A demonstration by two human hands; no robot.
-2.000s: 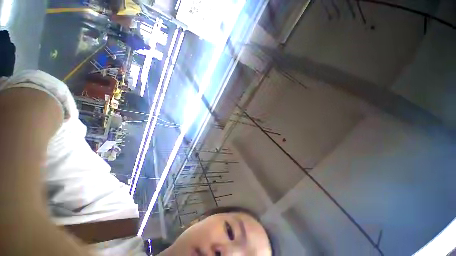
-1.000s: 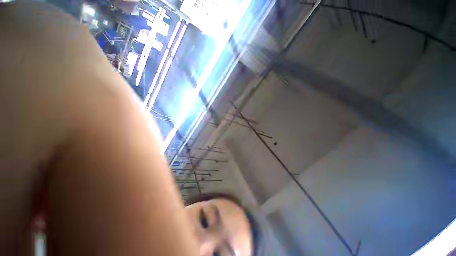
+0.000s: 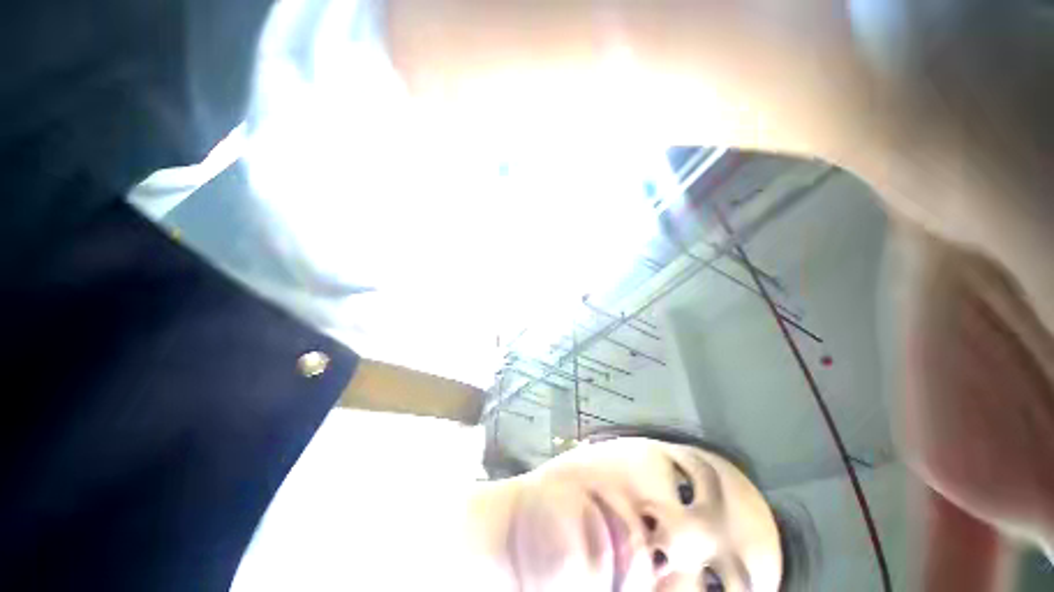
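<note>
No work piece is in view. A large, blurred bare forearm crosses the top of the view, with blurred fingers of what looks like my right hand very close to the lens at the right. The hand's grip and anything in it cannot be made out. My left hand is not in view. A dark apron fills the left side, with a brass-coloured rivet and a tan strap over a white garment.
The camera looks upward and the picture is tilted. A person's face shows at the bottom. A pale ceiling with dark thin lines and rods lies behind. Strong glare washes out the middle.
The arm has moved from the left side across the top, and fingers now show at the right. The apron and strap have come into view. The face sits farther right.
</note>
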